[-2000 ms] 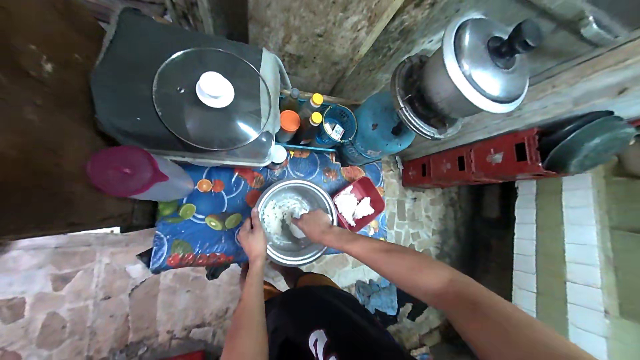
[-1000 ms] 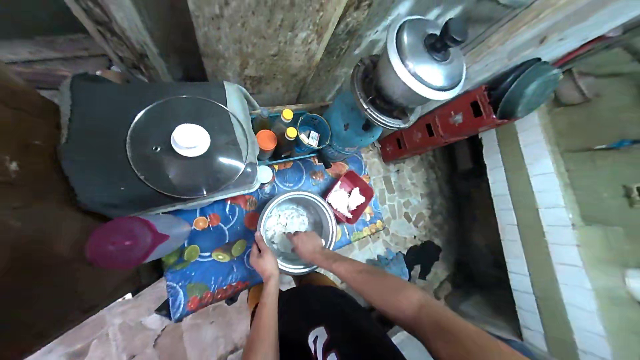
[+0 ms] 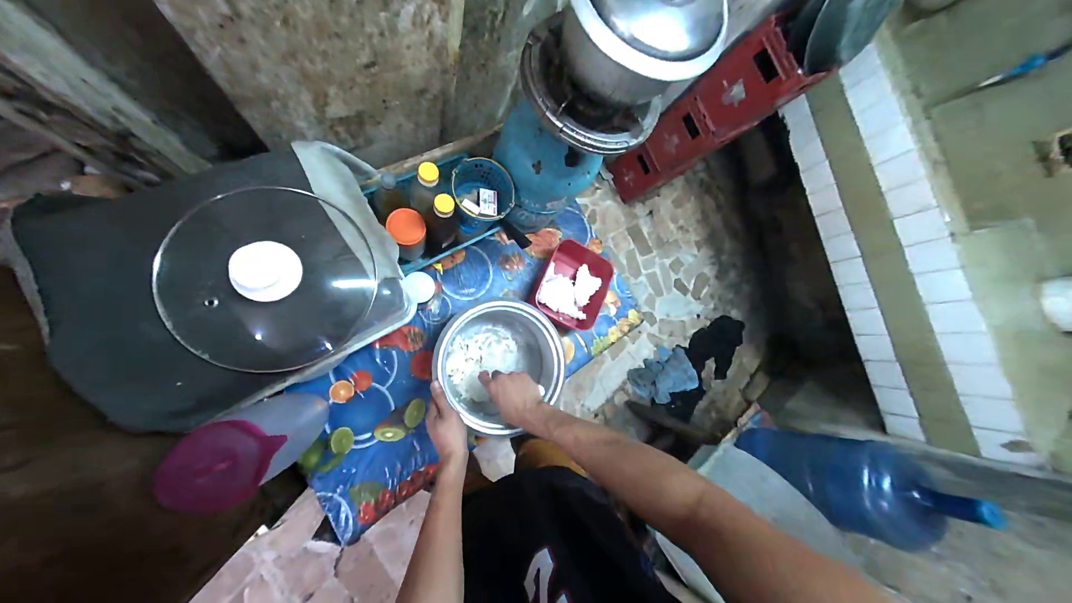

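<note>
A round metal bowl (image 3: pixel 544 345) stands on a blue fruit-print table cover, with a white, lumpy, wet-looking mixture (image 3: pixel 476 356) inside. My left hand (image 3: pixel 445 421) holds the bowl's near left rim. My right hand (image 3: pixel 511 397) reaches over the near right rim, its fingers down at the mixture; whether they grip anything is hidden. Just beyond the bowl to the right sits a red square container (image 3: pixel 601 266) holding white powdery lumps (image 3: pixel 569 291). A jar with a white lid (image 3: pixel 418 287) stands by the bowl's far left side.
A glass lid (image 3: pixel 201 310) with a white knob lies on a cloth-covered surface at left, near a pitcher with a pink lid (image 3: pixel 219 466). Bottles (image 3: pixel 442 222) and a blue basket (image 3: pixel 483 186) stand behind. A lidded pot (image 3: pixel 611 71) sits on a burner above a blue tank (image 3: pixel 540 159).
My right hand has moved from the right side of the bowl to its near part. My left hand stays at the rim. The view has shifted considerably.
</note>
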